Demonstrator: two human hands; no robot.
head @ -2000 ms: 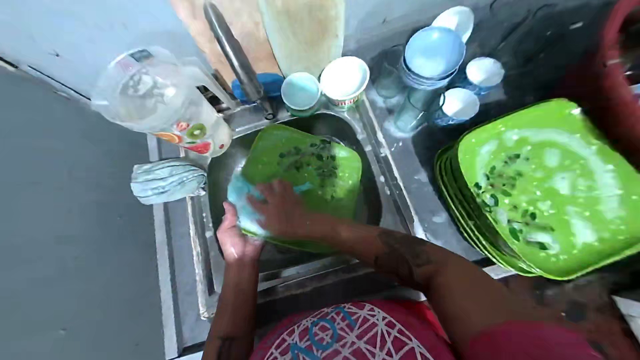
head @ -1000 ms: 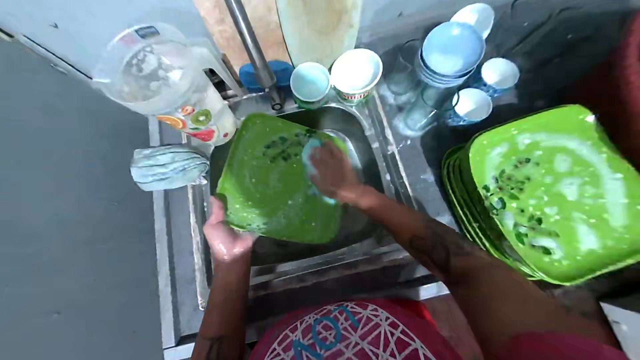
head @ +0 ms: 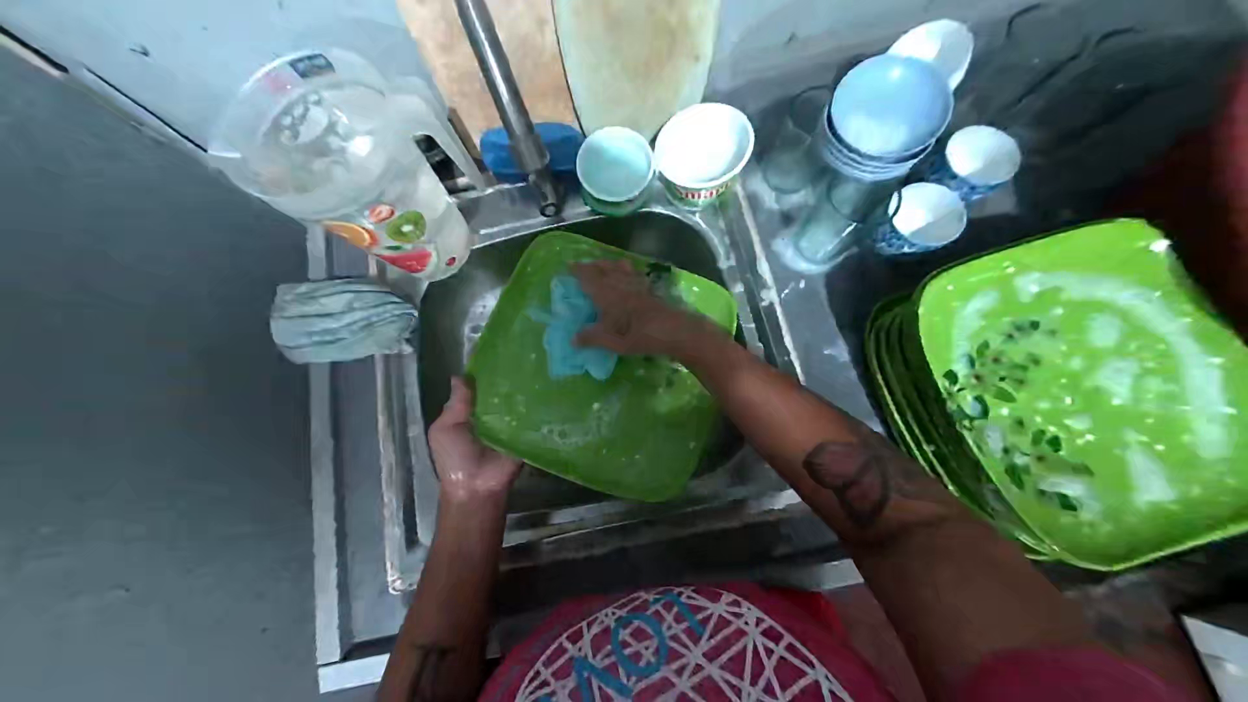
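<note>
Over the metal sink (head: pixel 458 302) a green square plate (head: pixel 604 429) with a leaf pattern is tilted, wet and spotted with suds. My left hand (head: pixel 468 444) grips its lower left edge, thumb up along the rim. My right hand (head: pixel 634 312) presses a light blue cloth (head: pixel 570 336) flat on the plate's upper middle; its fingertips are partly blurred. To the right stands a stack of similar green plates (head: pixel 1082 390), the top one smeared with foam.
Behind the sink are a metal faucet (head: pixel 502 88), a green cup (head: pixel 614 166) and a white paper cup (head: pixel 704 146). A plastic pitcher (head: pixel 361 175) and a folded cloth (head: pixel 341 320) lie left. Stacked bowls (head: pixel 889 107), glasses and small cups (head: pixel 926 214) stand back right.
My right hand and the blue cloth have moved left across the plate since one second ago. The plate's angle has changed, with my left hand still on its edge.
</note>
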